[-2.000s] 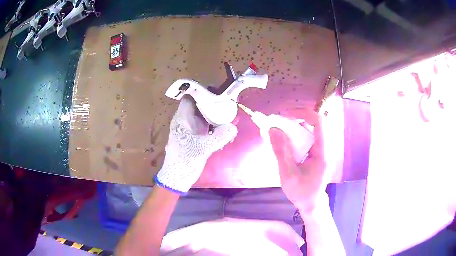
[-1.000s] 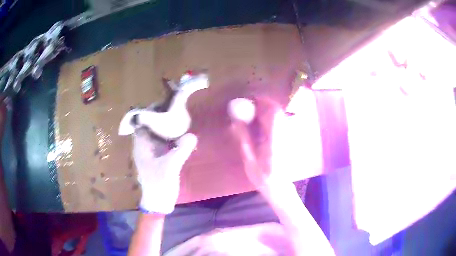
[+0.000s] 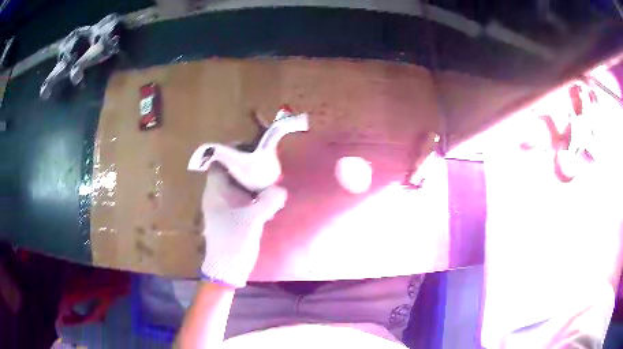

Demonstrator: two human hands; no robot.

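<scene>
My left hand (image 3: 234, 228), in a white knit glove with a blue cuff edge, holds a white curved scooter body (image 3: 256, 167) over the cardboard mat (image 3: 184, 204). A red tail light shows at its far end. The white glue bottle (image 3: 354, 174) lies on the mat to the right of the scooter, its nozzle not distinct. My right hand cannot be made out clearly. Reddish hooked shapes (image 3: 563, 143) show in the glare at the right and may be fingers or parts; the glare hides what lies around them.
A red and black item (image 3: 149, 107) lies on the mat's left. A narrow gold-brown tool (image 3: 423, 160) lies near its right edge. White scooter bodies (image 3: 95, 49) stand at the far left. The tray (image 3: 533, 225) at right is washed out by glare.
The glue bottle now lies on the mat, let go by my right hand, which has left the mat area. My left hand still holds the scooter body. The camera view has shifted.
</scene>
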